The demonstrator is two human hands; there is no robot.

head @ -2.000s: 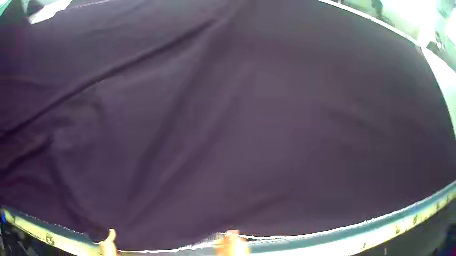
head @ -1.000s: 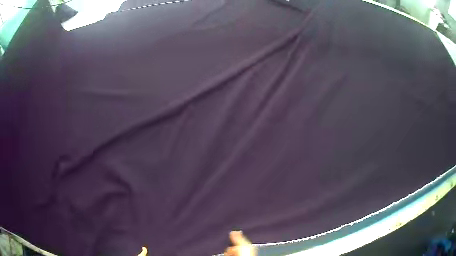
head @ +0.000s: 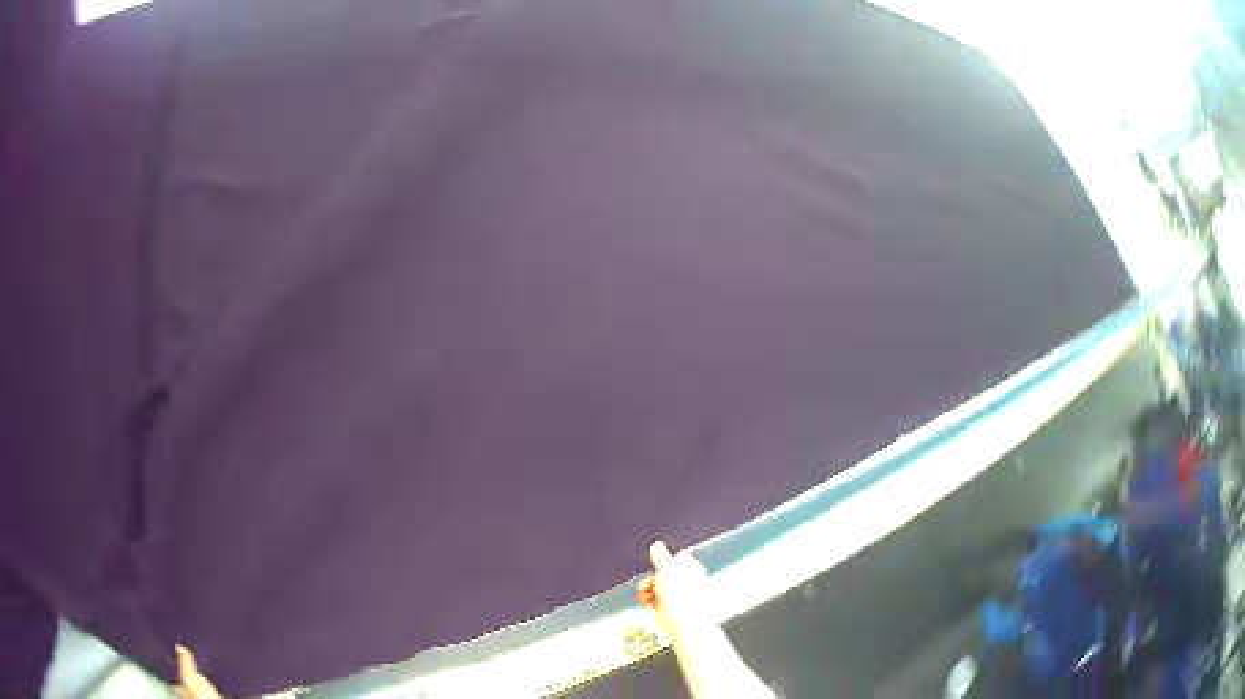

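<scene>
A dark purple fabric ply (head: 587, 301) fills most of the head view, with soft folds at the left and a smoother surface at the right. Its thin pale selvedge (head: 874, 456) runs along the near table side. My right hand (head: 679, 590) is at this edge, thumb up and fingers curled, and appears to pinch the cloth. My left hand (head: 195, 675) is at the bottom left by the cloth edge. It is mostly cut off by the picture's rim, with little more than a finger or thumb showing, so its grip cannot be told.
A pale blue lay edge (head: 806, 512) and a cream table edge strip (head: 847, 535) run below the selvedge. A white surface (head: 1045, 137) lies beyond the ply end at the right. Blurred blue and red items (head: 1079, 580) are on the dark floor at lower right.
The view has turned toward the right, showing the ply end and more floor. The long diagonal folds have flattened. My right hand is higher in the picture and my left hand further left.
</scene>
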